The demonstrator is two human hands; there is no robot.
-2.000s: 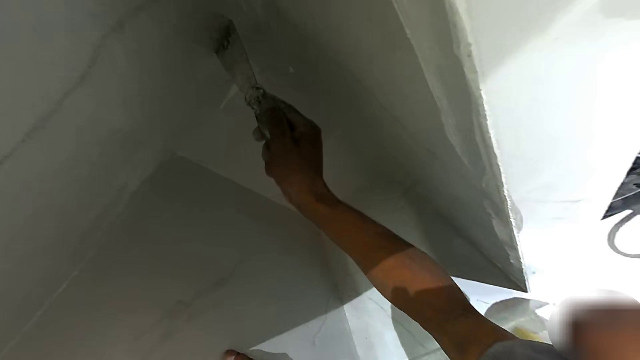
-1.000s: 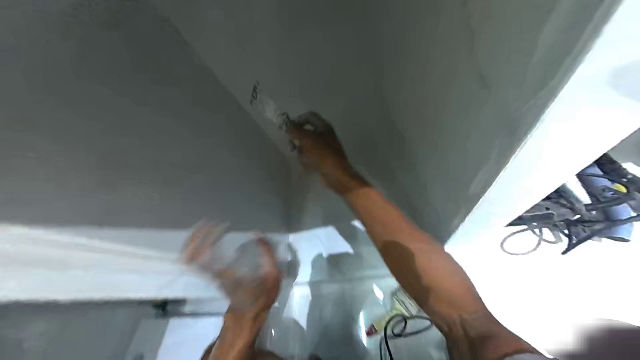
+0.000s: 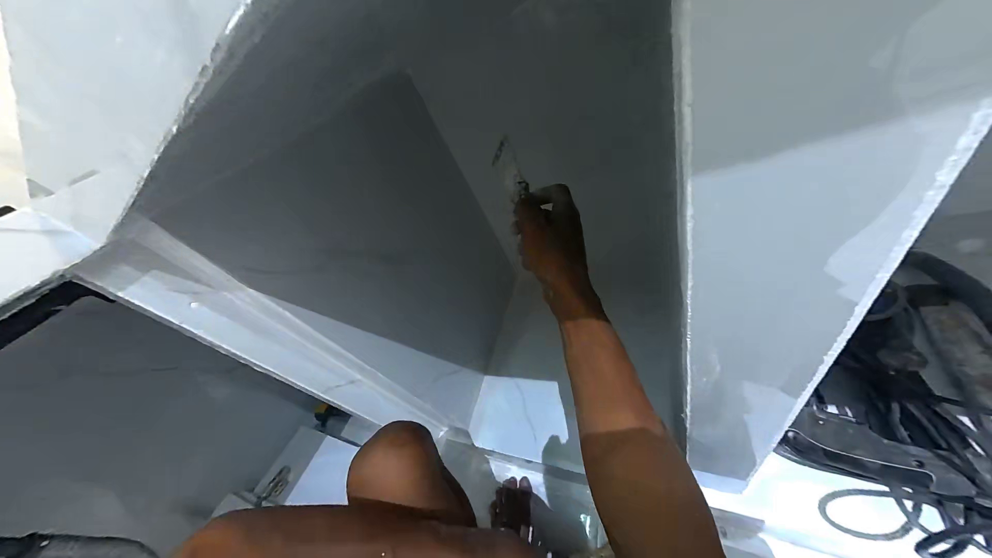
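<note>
My right hand [image 3: 549,232] grips a putty knife [image 3: 509,167] by its handle, inside a recess lined with grey-white, marble-look panels. The blade points up and left and lies at or close to the recess's inner panel [image 3: 589,116], right of a corner seam; whether it touches cannot be told. Dark smears mark the blade's tip. A bent bare knee [image 3: 399,461] shows at the bottom. Beside it, dark digits [image 3: 513,504] show low in the view; whether they belong to my left hand or a foot, or are a reflection, is unclear.
A panel with a rough pale edge [image 3: 686,232] stands right of my forearm. Beyond it lie black cables [image 3: 891,496] and dark tools or gear. A ledge [image 3: 256,333] crosses at left, with a small metal fitting [image 3: 275,484] below it.
My right hand keeps hold of the putty knife. My left hand, raised and blurred at the lower left a second ago, has left that place. The view has shifted a lot.
</note>
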